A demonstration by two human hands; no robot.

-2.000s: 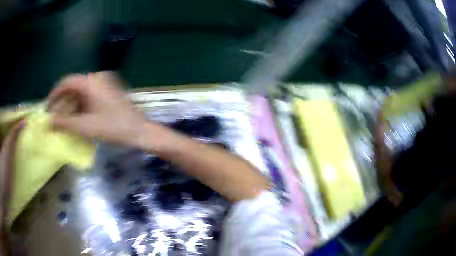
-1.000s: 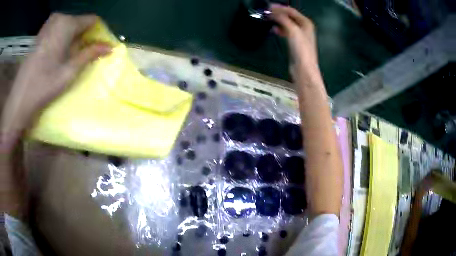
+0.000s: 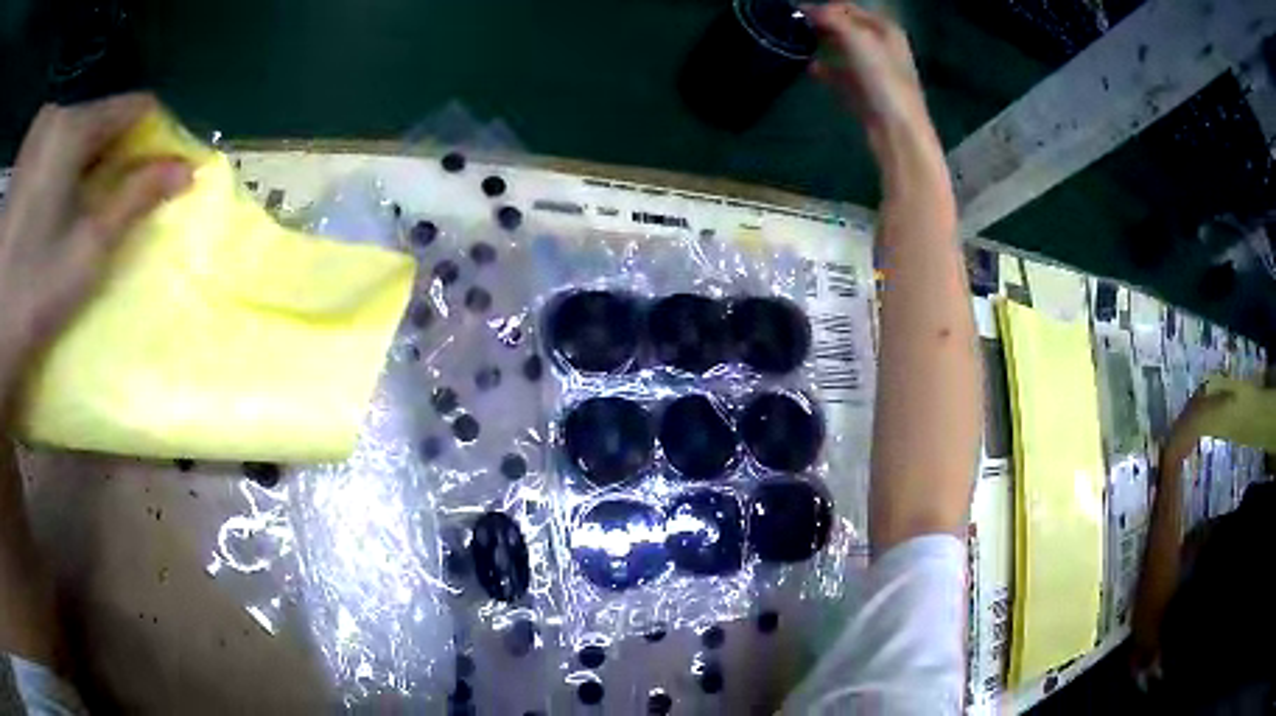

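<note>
My left hand (image 3: pixel 98 210) grips a yellow cloth (image 3: pixel 224 329) at the left and holds it spread over the brown board. My right hand (image 3: pixel 861 56) is stretched over the green belt at the top, with its fingertips at the pale rim of a black cylindrical product (image 3: pixel 742 70); whether it grips the product cannot be told. Black round caps (image 3: pixel 696 435) lie in rows under shiny clear plastic in the middle. One more black round part (image 3: pixel 498 555) stands tilted to their left. Small black dots (image 3: pixel 481 253) are scattered around.
Bunched clear film (image 3: pixel 371 560) lies on the brown board (image 3: pixel 154 574). Folded yellow cloths (image 3: pixel 1057 490) lie on printed sheets at the right. A grey metal post (image 3: pixel 1106 112) crosses the upper right. A neighbouring person's arm (image 3: pixel 1164 546) shows at the right edge. The green belt (image 3: pixel 462 70) runs behind.
My left hand has moved left in view with the yellow cloth. My right hand stays at the black product, both slightly higher and further right. The caps are now fully uncovered by my right arm.
</note>
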